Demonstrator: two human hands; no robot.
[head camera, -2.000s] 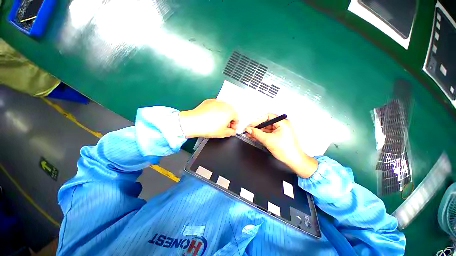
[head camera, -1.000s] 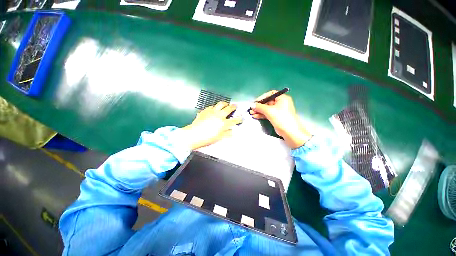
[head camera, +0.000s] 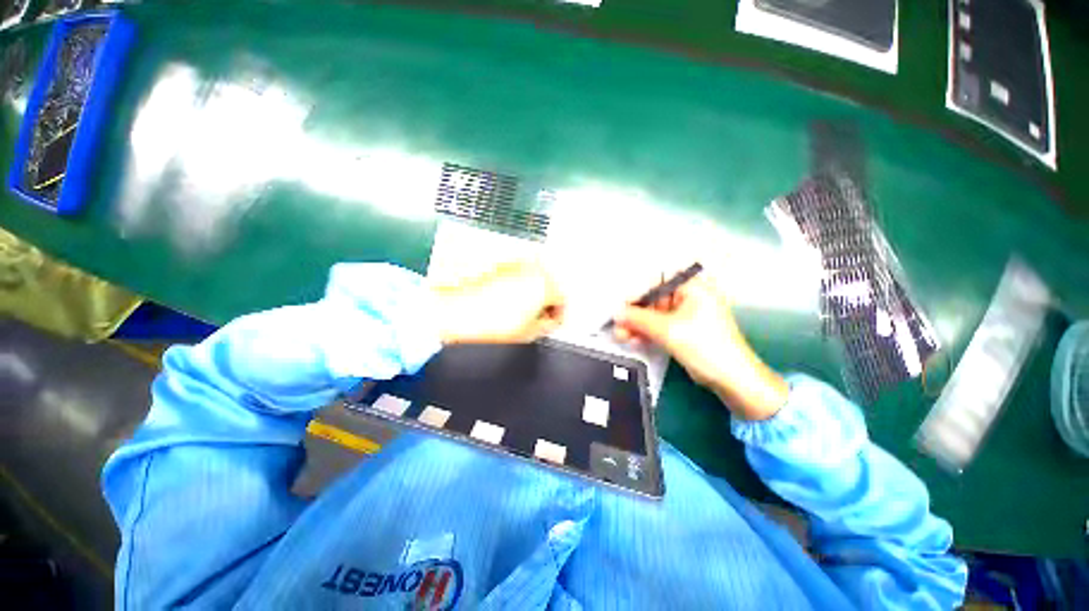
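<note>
A flat dark panel (head camera: 514, 400) lies between my body and the bench edge, with pale squares along its near edge and others at its right side. My left hand (head camera: 508, 303) is at the panel's far edge, fingers curled; whether it pinches a small piece is too blurred to tell. My right hand (head camera: 687, 328) holds a dark pen-like tool (head camera: 671, 284), its tip near the panel's far edge. White paper (head camera: 460, 247) lies beyond the panel. A strip sheet with short black bars (head camera: 492, 199) lies at the paper's far side.
A blue tray (head camera: 100, 113) with dark scraps stands at the far left. A pile of spare strip sheets (head camera: 854, 281) and a whitish plastic strip (head camera: 989, 364) lie at right. A fan (head camera: 1074, 384) is at the right edge. Panels on white sheets (head camera: 1001, 74) lie at the back.
Both hands have come back from the strip sheet to the panel's far edge. The tool is still in my right hand. The strip sheet is uncovered, and the view has shifted.
</note>
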